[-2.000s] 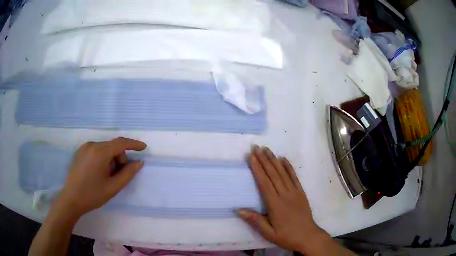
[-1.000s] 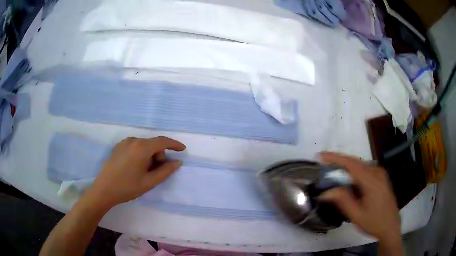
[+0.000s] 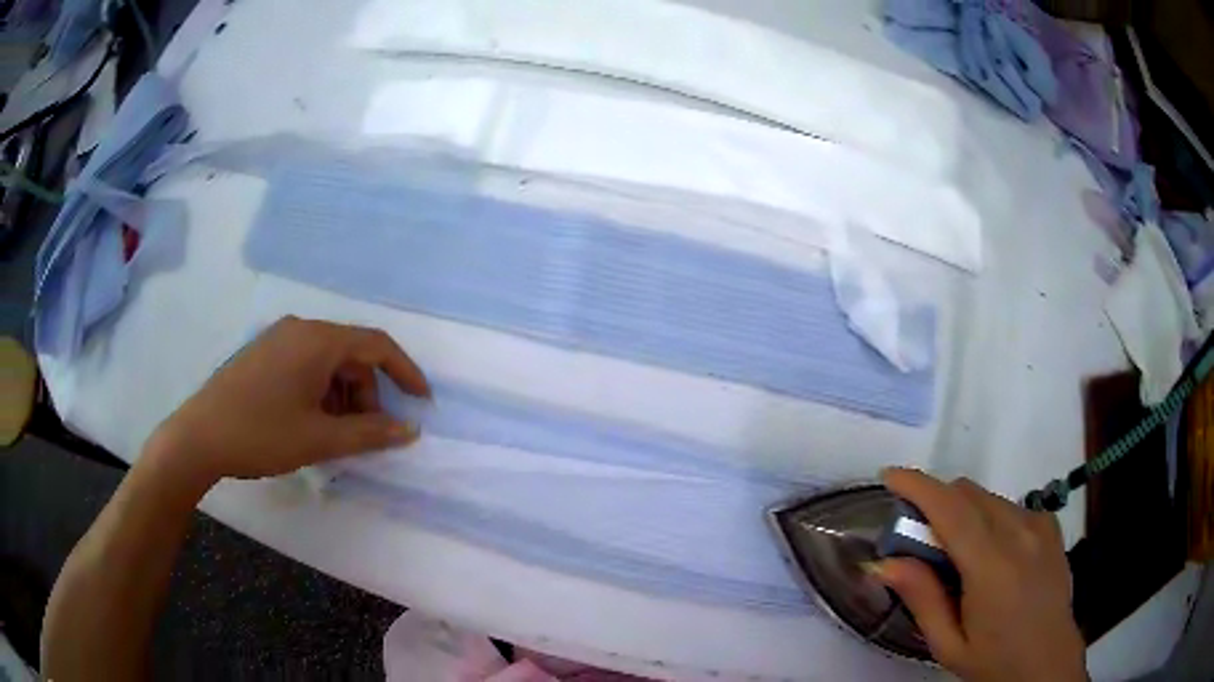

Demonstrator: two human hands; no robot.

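My right hand [image 3: 992, 566] grips the steam iron [image 3: 852, 553], its pointed silver soleplate at the right end of the near light-blue stack [image 3: 559, 440]. A thin white interlining strip [image 3: 533, 496] lies over this stack, with a slanting fold or ripple. My left hand [image 3: 300, 400] is at the stack's left end, thumb and forefinger curled close together; whether they pinch the strip or cloth is unclear. The far light-blue stack [image 3: 599, 287] lies beyond, a crumpled white piece [image 3: 872, 313] on its right end.
Two white interlining stacks [image 3: 666, 153] lie at the far side. A blue tied bundle [image 3: 100, 253] is at the left edge, blue bunched pieces [image 3: 979, 53] far right. White scraps [image 3: 1148, 313], the dark iron rest [image 3: 1132, 533] and green hose [image 3: 1145, 426] are at right. Pink cloth [image 3: 453, 653] shows below the table.
My right hand has taken the iron from its rest and brought it onto the near stack's right end. My left hand has moved to the stack's left end. The camera view has turned left.
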